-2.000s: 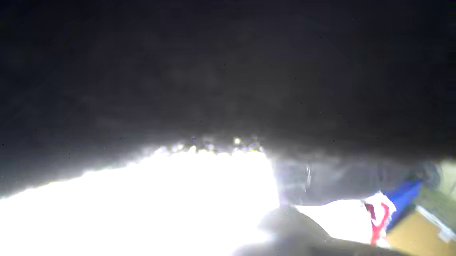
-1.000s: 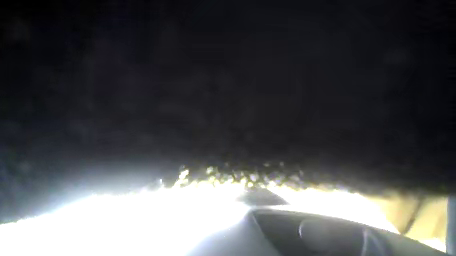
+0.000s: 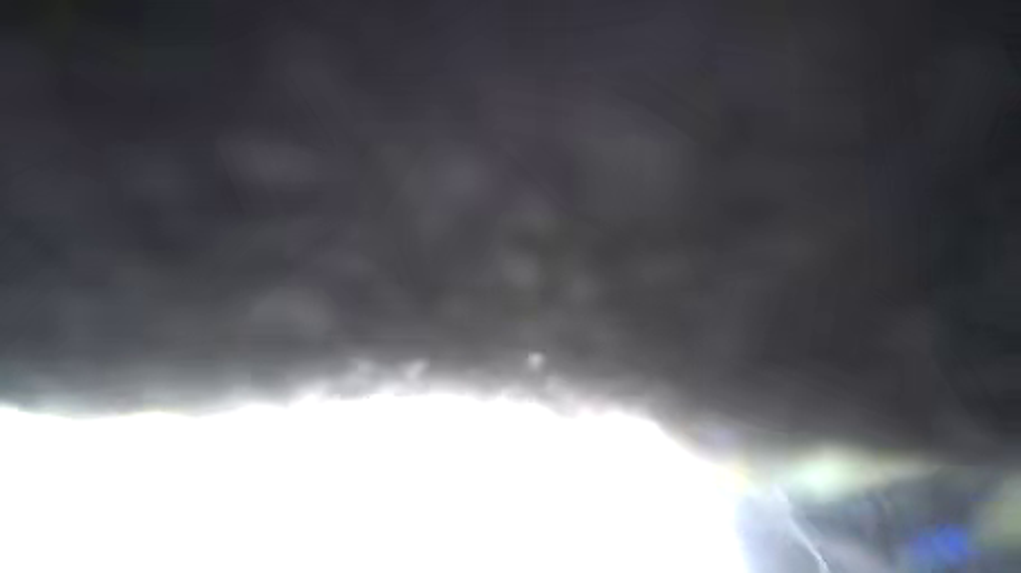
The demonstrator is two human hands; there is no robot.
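Observation:
A dark grey, fuzzy mass (image 3: 504, 202), perhaps cloth, is very close to the lens and covers the upper part of the head view. Below it, a washed-out white area (image 3: 370, 492) fills the lower left and middle; no detail shows in it. A pale grey-blue surface (image 3: 773, 537) with a thin light line shows at the bottom right and cannot be named. Neither my left hand nor my right hand can be made out.
At the bottom right corner there is a small blurred blue patch (image 3: 940, 546) among dark grey shapes. A pale greenish patch (image 3: 834, 470) lies just under the dark mass. Everything there is too blurred to name.
The smooth grey body with the dark oval recess at the bottom is gone from view. The tan area at the right is gone too. The white area now reaches further right along the bottom.

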